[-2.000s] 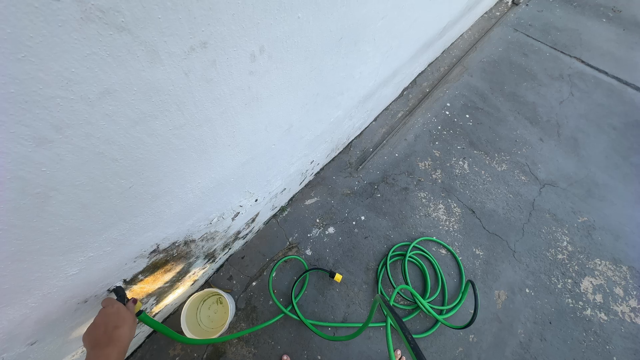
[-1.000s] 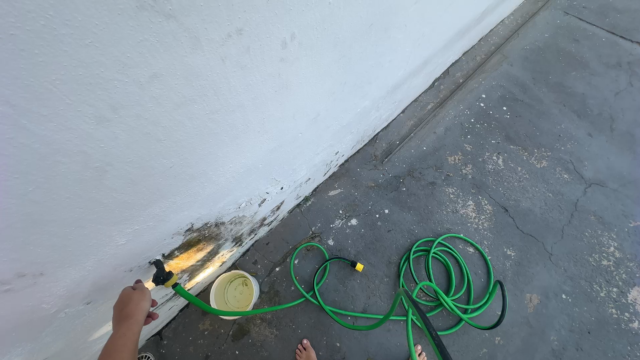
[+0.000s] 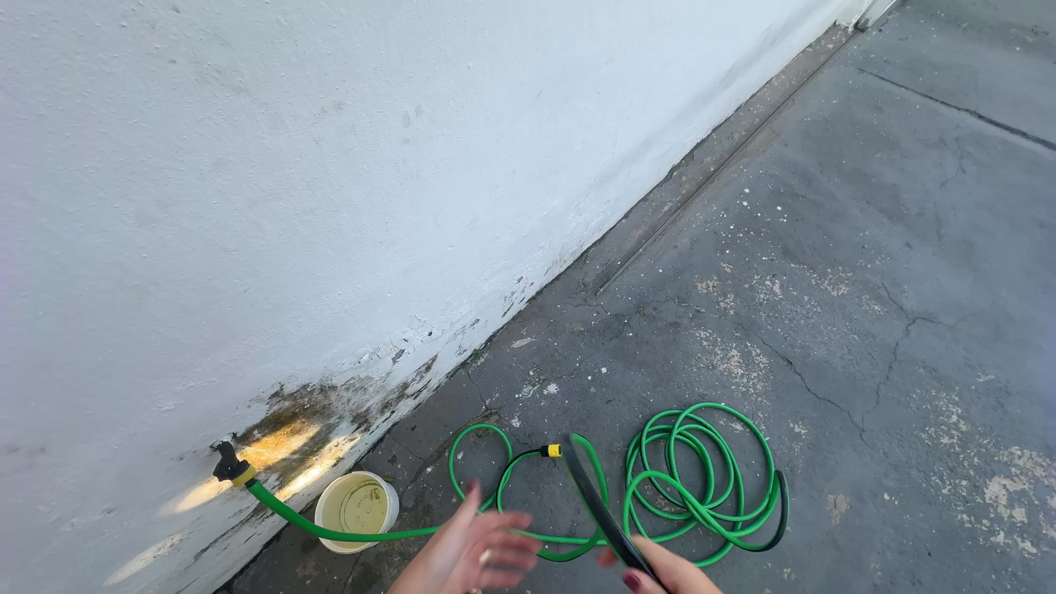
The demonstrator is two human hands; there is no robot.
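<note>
My left hand (image 3: 478,549), blurred, is spread with nothing in it at the bottom centre, over the green hose. My right hand (image 3: 660,569) grips a black and green section of hose (image 3: 598,503) that rises from it. A green garden hose (image 3: 701,437) lies in loose coils on the floor. A yellow and black hose connector (image 3: 551,450) rests just left of the raised section. At the wall, a black tap (image 3: 224,464) has a yellow fitting (image 3: 244,474) with the hose joined to it.
A round white bucket (image 3: 389,503) stands by the wall below the tap, holding some liquid, with the hose passing across it. The white wall (image 3: 371,206) has stained, peeling paint near its base. Cracked grey concrete floor (image 3: 825,330) extends to the right.
My left hand has left the tap area and come to the bottom centre. My right hand has come into view, holding a hose section. Bare feet seen one second ago are out of sight.
</note>
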